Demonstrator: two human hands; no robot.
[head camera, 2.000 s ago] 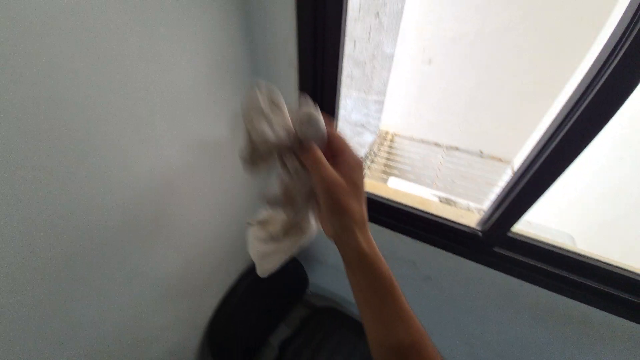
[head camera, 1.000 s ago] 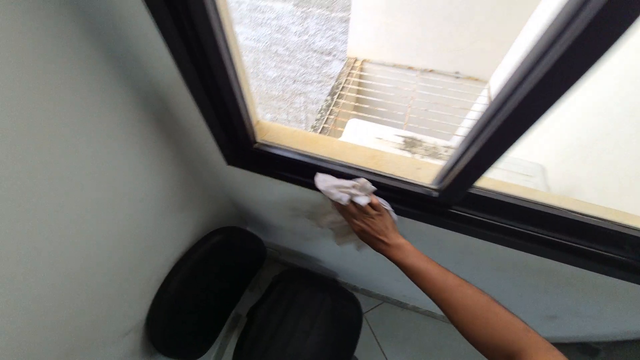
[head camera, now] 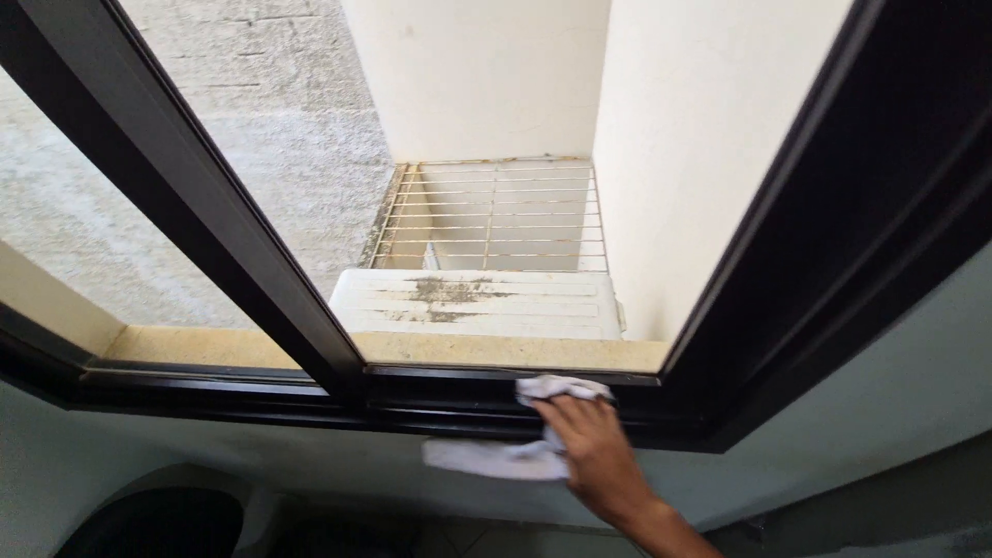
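Observation:
My right hand grips a white cloth and presses part of it on the bottom rail of the black window frame, right of the upright between the panes. A loose end of the cloth hangs to the left, below the frame and in front of the wall. The fingertips lie on the bunched upper part of the cloth. My left hand is out of view.
A black chair stands at the lower left under the window. Beyond the glass are a pale stone sill, a dirty white outdoor unit and a rusty metal grille. A pale wall lies to the right.
The hand with the cloth was in the air by the wall corner, then on the bottom rail left of the upright. Now it is on the rail right of the upright. The view has swung right.

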